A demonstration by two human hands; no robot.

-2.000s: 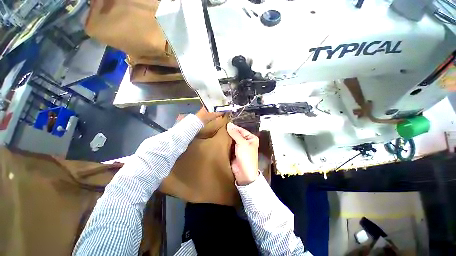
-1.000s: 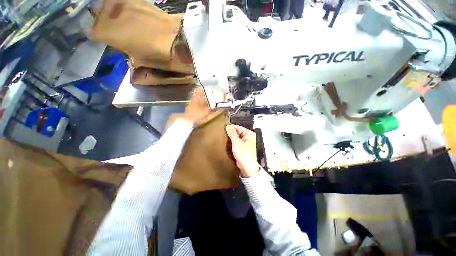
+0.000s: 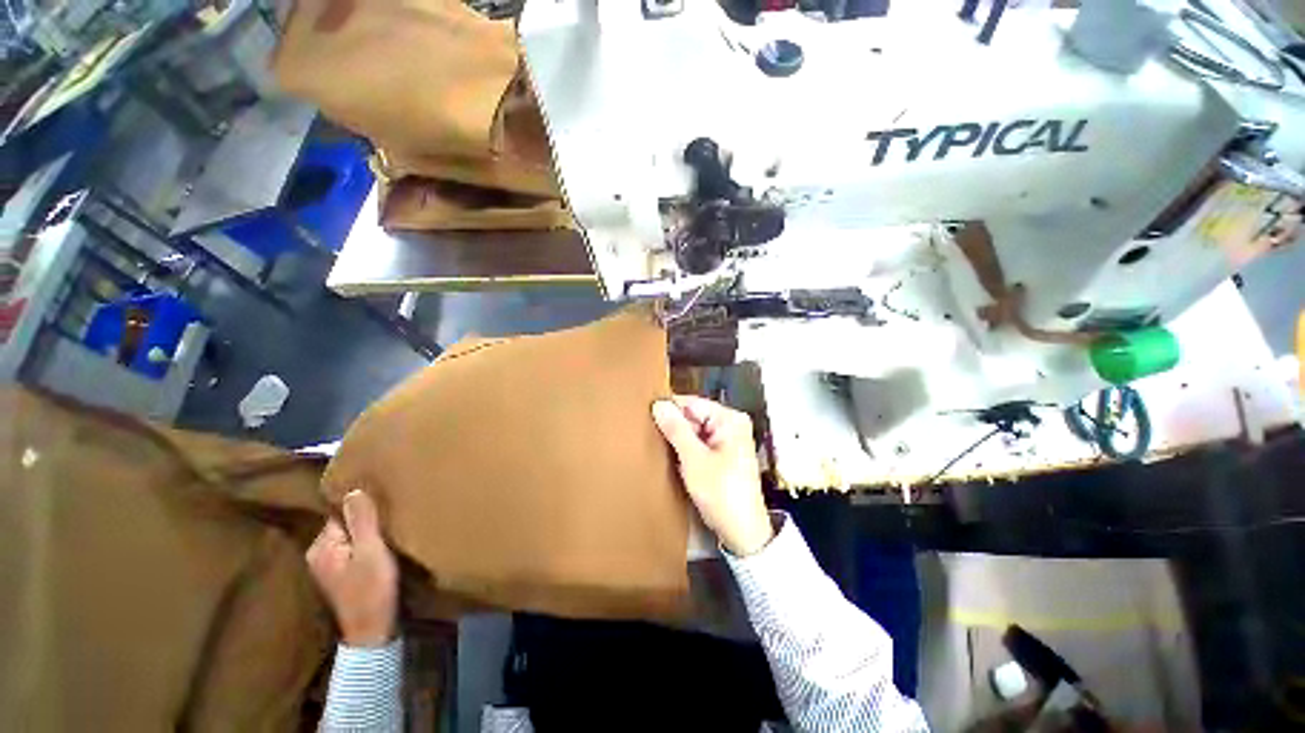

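A brown bag body (image 3: 530, 458) is spread out in front of me, its upper right corner at the needle area (image 3: 704, 272) of the white sewing machine (image 3: 844, 86). My left hand (image 3: 361, 569) grips the bag's lower left edge, thumb on top and fingers hidden beneath. My right hand (image 3: 716, 461) pinches the bag's right edge just below the cylinder arm (image 3: 704, 341). Whether the presser foot is down on the bag cannot be told.
Stacked brown bags (image 3: 429, 100) lie on a side table (image 3: 472, 261) beyond the machine's left end. A large brown heap (image 3: 115, 573) is at the left. A green object (image 3: 1134, 354) sits below the machine head. Blue bins (image 3: 143, 337) stand at the far left.
My left hand has moved from near the needle down and left to the bag's lower left edge. The bag panel now lies spread wide. My right hand still pinches the right edge, slightly lower.
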